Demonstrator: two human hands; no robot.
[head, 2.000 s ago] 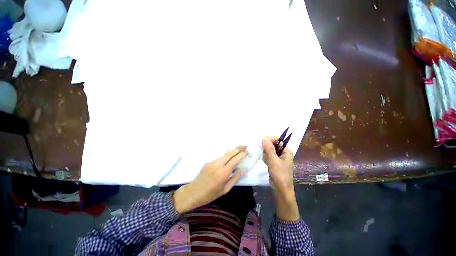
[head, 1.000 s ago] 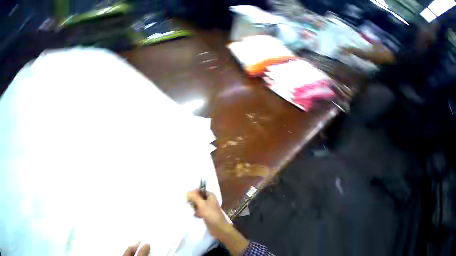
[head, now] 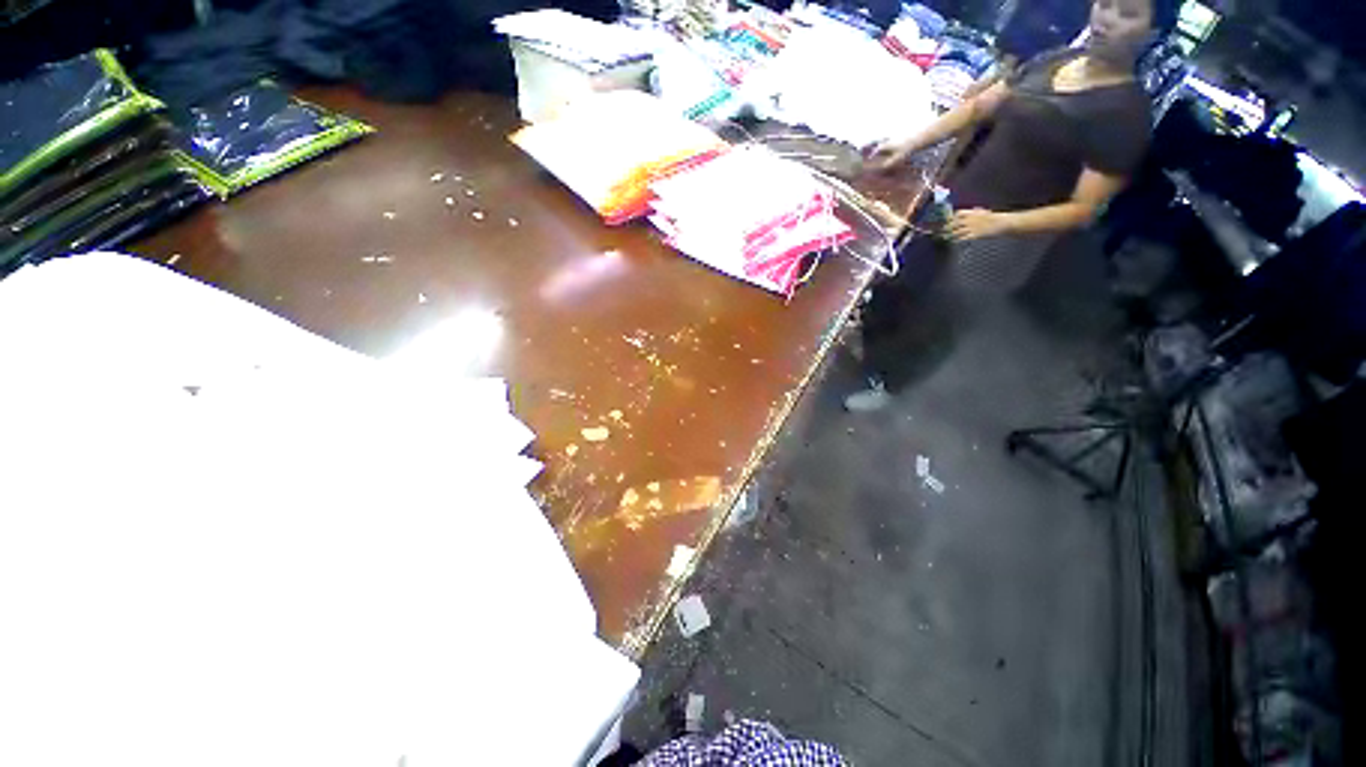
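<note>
A large stack of white garments (head: 270,525), bright and overexposed, covers the lower left of the brown table (head: 599,345). Its uneven right edge shows against the table top. A checked sleeve of mine shows at the bottom edge of the picture, beside the stack's corner. Neither my left hand nor my right hand is in the picture. The black thread snips are not in view.
Dark packs with yellow-green edges (head: 277,135) lie at the back left. Plastic packaging with pink edges (head: 749,217) lies on the far right part of the table. Another person (head: 1049,150) stands at its far end. A black stand (head: 1086,442) is on the floor.
The view has swung right and up from the garments towards the table's far end. My right hand with the snips and my left hand's fingertips have left the picture.
</note>
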